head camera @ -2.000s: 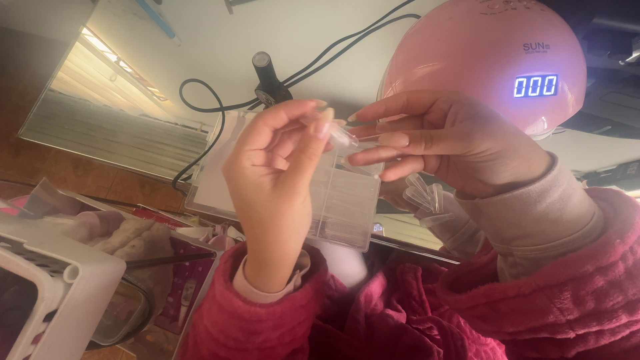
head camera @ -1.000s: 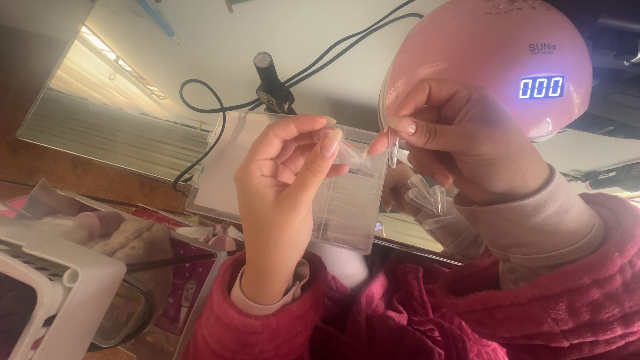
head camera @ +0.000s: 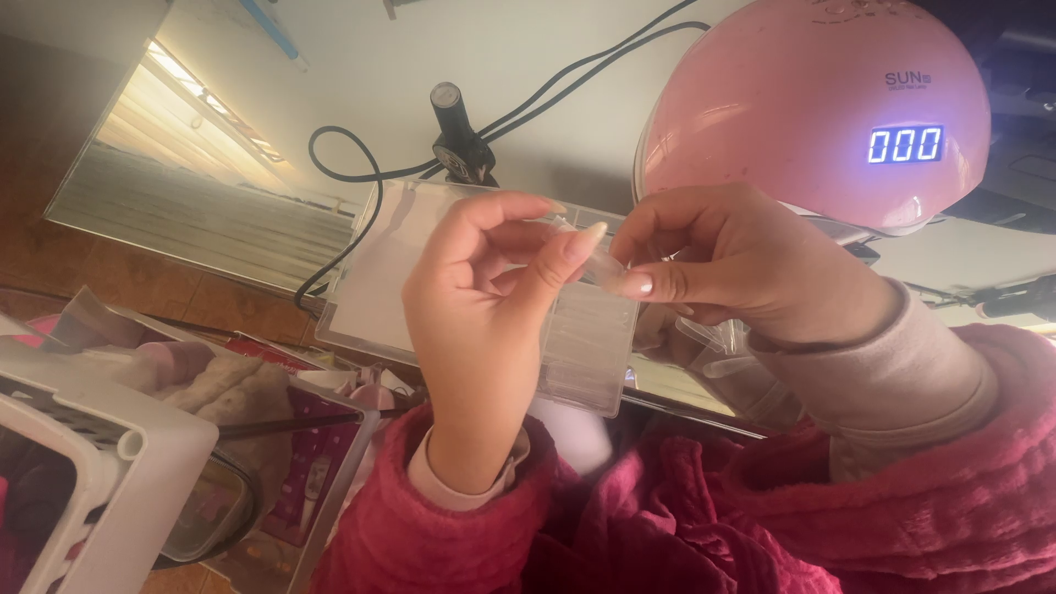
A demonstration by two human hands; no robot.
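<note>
Between my two hands is a small clear plastic piece, apparently a nail tip point(head camera: 603, 268). My left hand point(head camera: 499, 289) pinches its upper end between thumb and fingertips. The thumb and fingers of my right hand point(head camera: 709, 260) close on its lower right end. Below both hands lies a clear plastic compartment case point(head camera: 582, 363), its larger left part pale and its right part divided into narrow compartments. More clear nail tips point(head camera: 714, 338) show beneath my right hand; whether that hand holds them or they are reflected, I cannot tell.
A pink nail lamp point(head camera: 792, 124) with a lit display stands at the back right. A black clamp point(head camera: 462, 144) and dark cables point(head camera: 577, 70) lie behind the case. A mirror point(head camera: 206, 190) is at left. Lower left are a white plastic basket point(head camera: 157, 462) and an open box of items point(head camera: 342, 462).
My right hand has moved toward my left hand. A second ago the two were apart, each with clear plastic at the fingers; now both meet at one clear piece.
</note>
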